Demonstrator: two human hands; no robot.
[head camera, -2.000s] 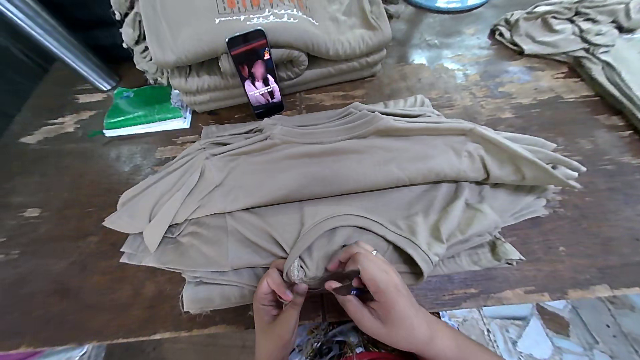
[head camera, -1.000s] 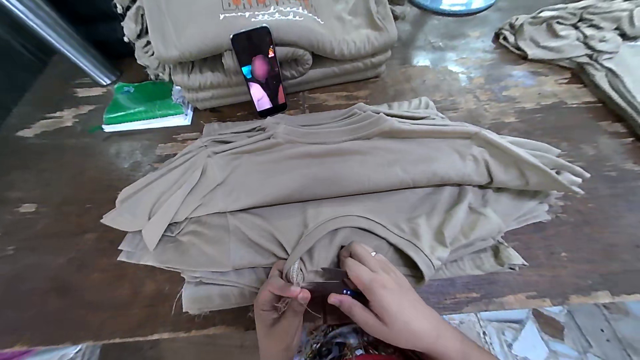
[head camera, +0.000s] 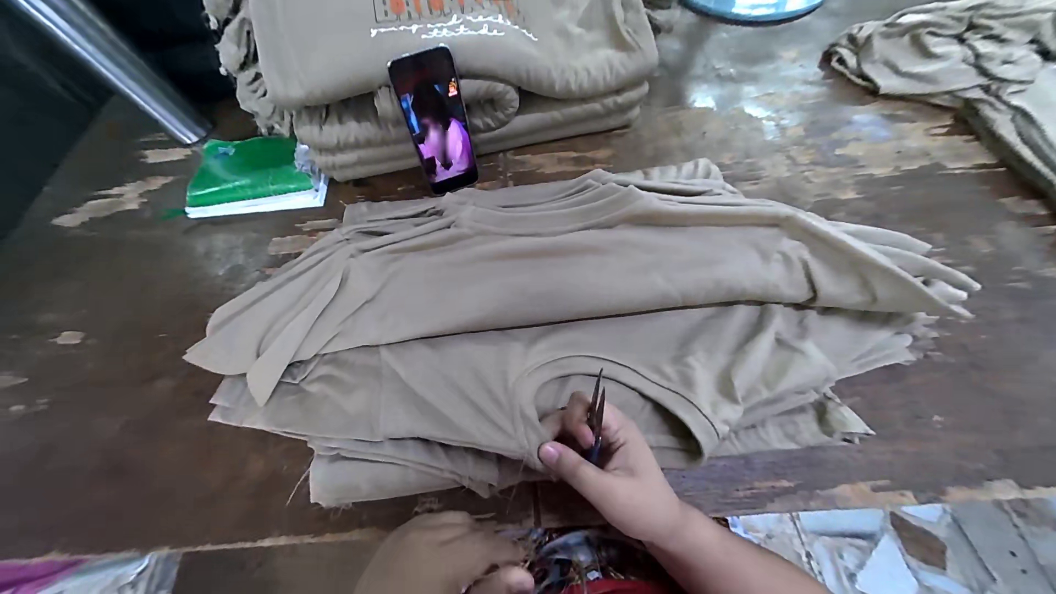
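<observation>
Beige T-shirts (head camera: 561, 272) lie in a layered pile on the wooden table. The nearest shirt's ribbed neckline (head camera: 610, 363) curves open toward me. My right hand (head camera: 615, 462) is at the left inside of that neckline, with small thread snips (head camera: 596, 421) in its palm, blades pointing up, and its thumb and fingers closed near the collar edge. My left hand (head camera: 454, 553) is below the table's front edge, over my lap, away from the cloth; its fingers are partly cut off and blurred, so whether it holds anything is unclear. Loose threads hang at the pile's front edge.
A phone (head camera: 436, 120) with its screen lit leans on a stack of folded printed beige garments (head camera: 577, 58). Left of it lie a green-covered booklet (head camera: 247, 177) and a metal tube (head camera: 136, 74). More beige cloth (head camera: 916, 62) is at the far right, a blue round object (head camera: 755, 8) behind.
My left hand has left the collar and moved down toward my lap. My right hand has turned so the snips point upward, where they pointed left at the collar before.
</observation>
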